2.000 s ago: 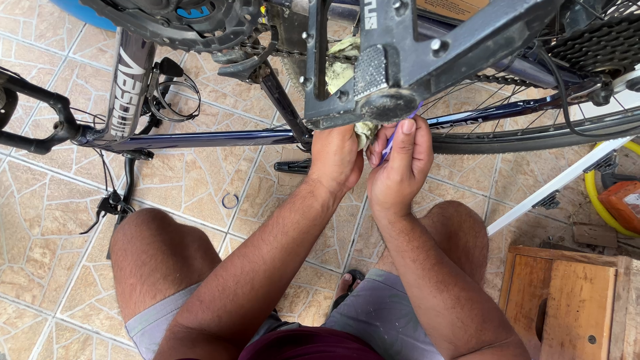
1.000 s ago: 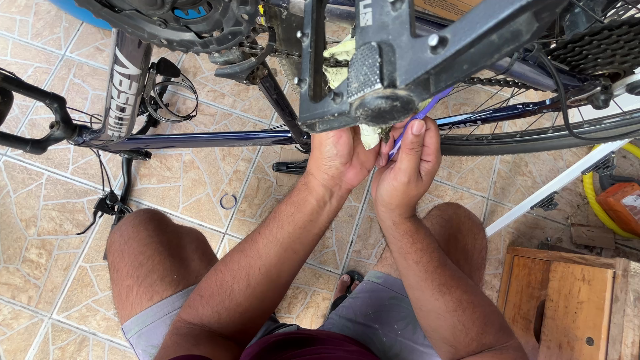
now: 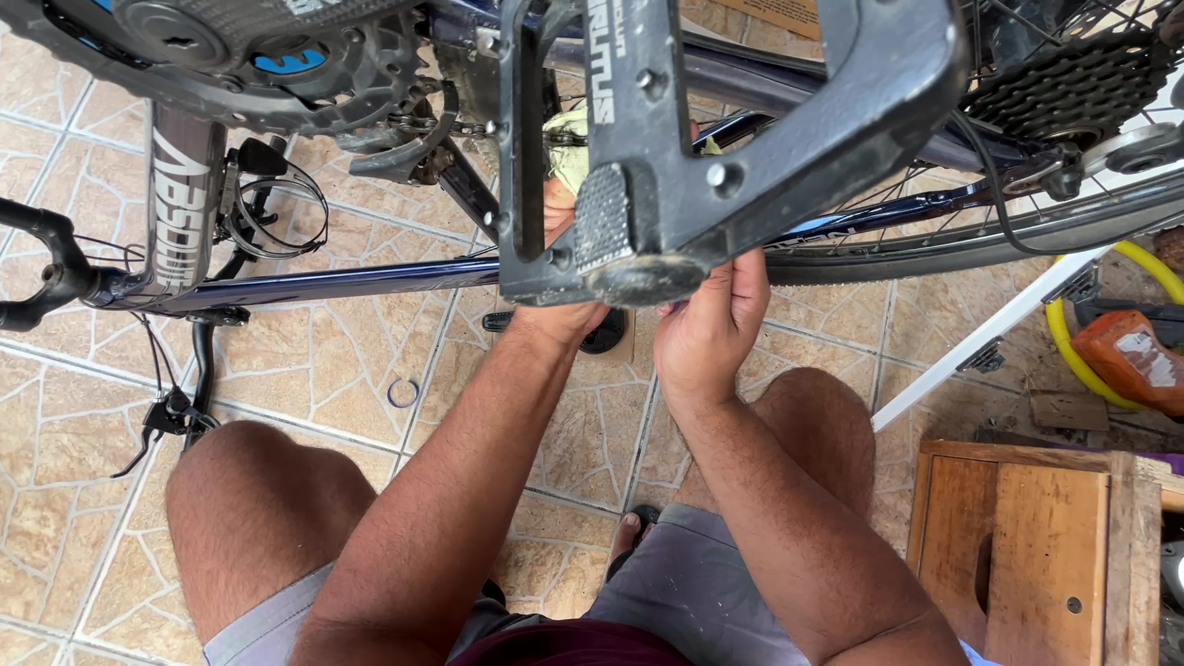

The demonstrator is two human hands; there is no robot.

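A black bicycle pedal (image 3: 638, 166) in the foreground covers much of both hands. My left hand (image 3: 560, 217) reaches up behind it, and its fingers touch a pale yellow-green cloth (image 3: 571, 153) beside the bicycle chain (image 3: 566, 139). Whether those fingers close on the cloth is hidden. Just below the pedal's right side is my right hand (image 3: 717, 319), its fingers bent and their tips hidden; a sliver of purple shows at them. The chainring (image 3: 370, 79) stands at upper left, the rear cassette (image 3: 1073, 88) at upper right.
The bicycle's dark blue frame tube (image 3: 351, 280) crosses behind my hands. A white metal bar (image 3: 980, 342) slants at right, near a yellow hose (image 3: 1062, 328) and an orange object (image 3: 1124, 356). A wooden cabinet (image 3: 1045, 555) stands at lower right. A small ring (image 3: 403, 393) lies on the tiles.
My left hand has gone further up behind the pedal. The purple strip that stuck out above my right hand is now almost wholly hidden, and less of the cloth shows.
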